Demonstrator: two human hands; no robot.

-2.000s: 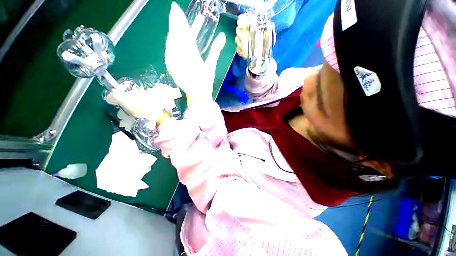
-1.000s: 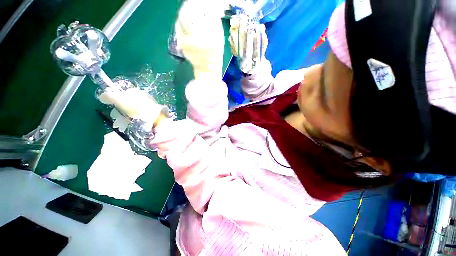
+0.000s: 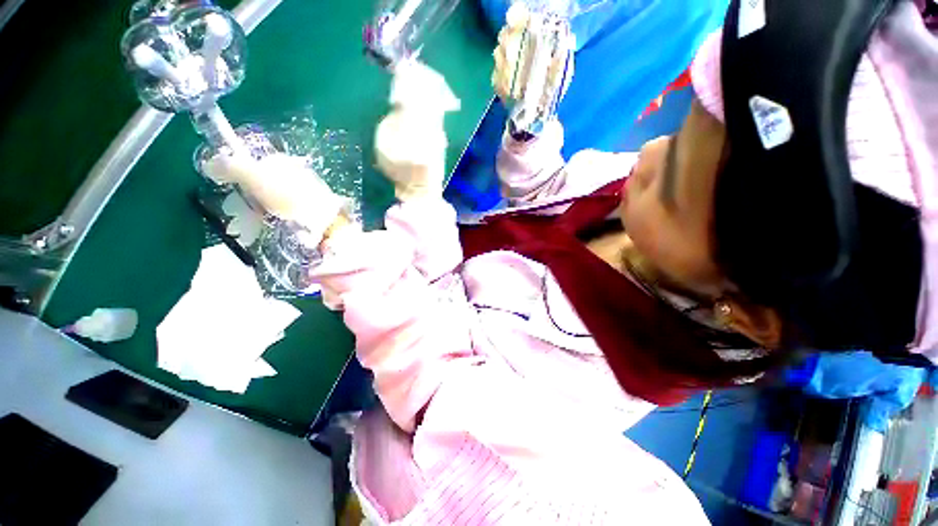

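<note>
Neither my left hand nor my right hand is in view. A clear, glassy figure with a round head (image 3: pixel 190 62) lies over the green bench (image 3: pixel 93 257) at the upper left. A neighbouring worker's gloved hand (image 3: pixel 278 190) is on its body. The same worker's other gloved hand (image 3: pixel 411 144) is beside a clear part with a purplish end (image 3: pixel 386 39); the grip is blurred. Farther back, another gloved hand holds a shiny clear part (image 3: pixel 540 72). White paper (image 3: pixel 221 324) and a small pale bottle (image 3: pixel 108 325) lie on the green bench.
The neighbouring worker in a pink smock (image 3: pixel 514 401) and dark cap fills the centre and right. A metal rail (image 3: pixel 103 185) borders the green bench. Two black pads, one small (image 3: pixel 129 401) and one larger (image 3: pixel 51 473), lie on a pale surface at the lower left.
The view has shifted a little. The neighbour's farther hand was raised and open, then closed near the bench's top; it is now lower, beside the purplish-ended part. The nearer hand stays on the figure.
</note>
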